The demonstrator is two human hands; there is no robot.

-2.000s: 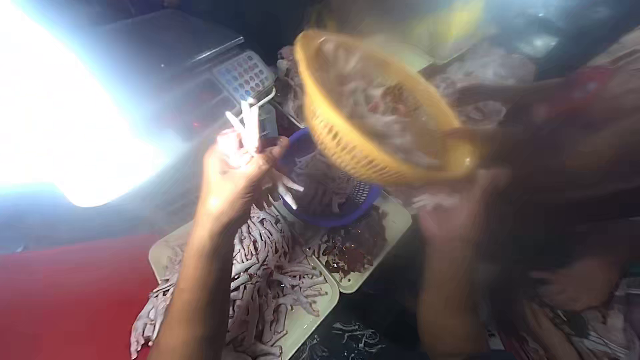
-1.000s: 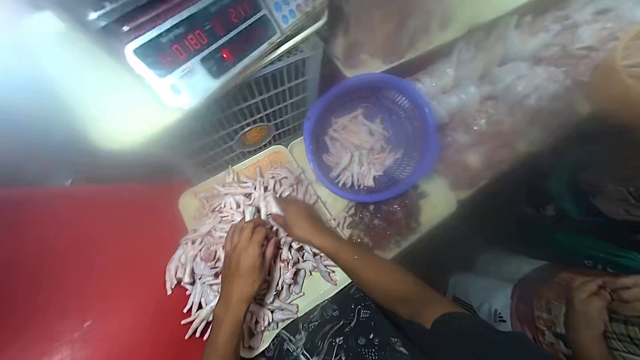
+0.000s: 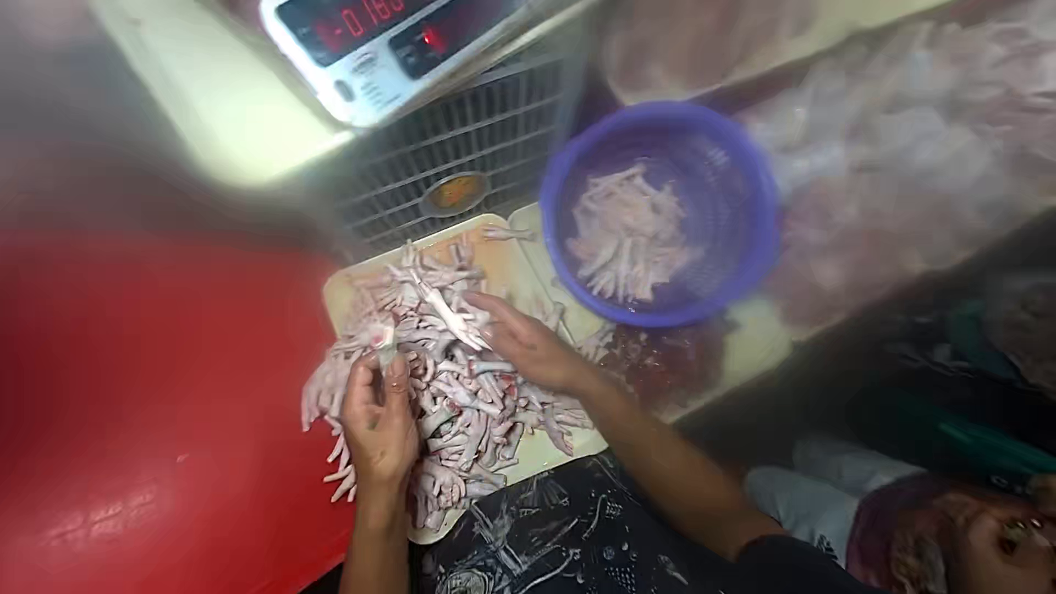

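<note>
Raw chicken feet (image 3: 462, 412) lie in a large heap on a cream plastic tray (image 3: 334, 297), some hanging over its left edge. My left hand (image 3: 381, 412) is over the left of the heap, its thumb and fingers closed on a small pale piece, perhaps a chicken foot. My right hand (image 3: 528, 342) is at the middle of the heap with fingers extended, beside a pale chicken foot (image 3: 450, 312); whether it touches that foot is unclear. Up and to the right, a purple plastic colander (image 3: 763, 219) contains a smaller pile of chicken feet (image 3: 631, 231).
A digital scale (image 3: 371, 82) stands at the top left, above a grey plastic crate (image 3: 511, 115). Dark red meat, perhaps offal (image 3: 668, 359), lies below the colander. Blurred pale meat (image 3: 891, 173) covers the right side. A red surface (image 3: 165, 412) is at left; another person's hand (image 3: 1011, 536) shows bottom right.
The yellow basket held up by my right hand two seconds ago is out of my hand. My hands, close together on the heap a second ago, are now apart. The view has shifted greatly.
</note>
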